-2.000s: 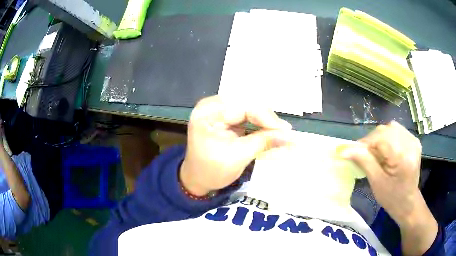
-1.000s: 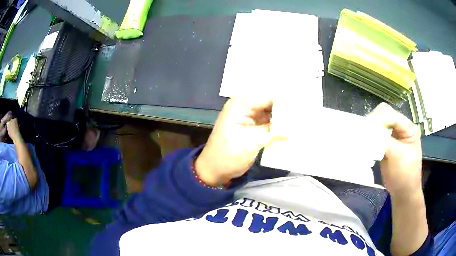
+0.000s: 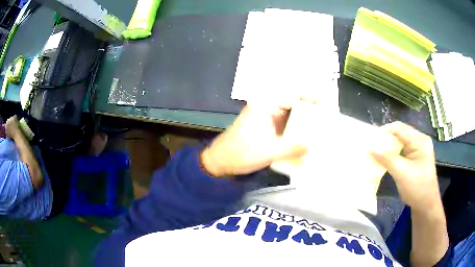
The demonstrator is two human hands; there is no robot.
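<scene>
A white to pale yellow die-cut sheet (image 3: pixel 333 156) is held between my hands above my lap, close to the bench edge; it is overexposed, so its folds are hard to see. My left hand (image 3: pixel 260 138) grips its left side, with the thumb on the face. My right hand (image 3: pixel 409 156) pinches its right edge. A flat stack of white blanks (image 3: pixel 286 55) lies on the dark mat (image 3: pixel 192 62) beyond my hands. A stack of yellow-green folded pieces (image 3: pixel 388 57) stands right of it.
More white sheets (image 3: pixel 458 94) lie at the far right. A lime-green wrapped roll (image 3: pixel 141 20) lies by the metal post (image 3: pixel 86 16). A black box with cables (image 3: pixel 65 73) is at the left. A blue stool (image 3: pixel 99 185) and a seated person in light blue (image 3: pixel 23 177) are lower left.
The sheet was held higher and flatter a second ago; now it hangs lower towards my lap. My left hand has turned and lies more across the sheet's left side. Both hands keep hold.
</scene>
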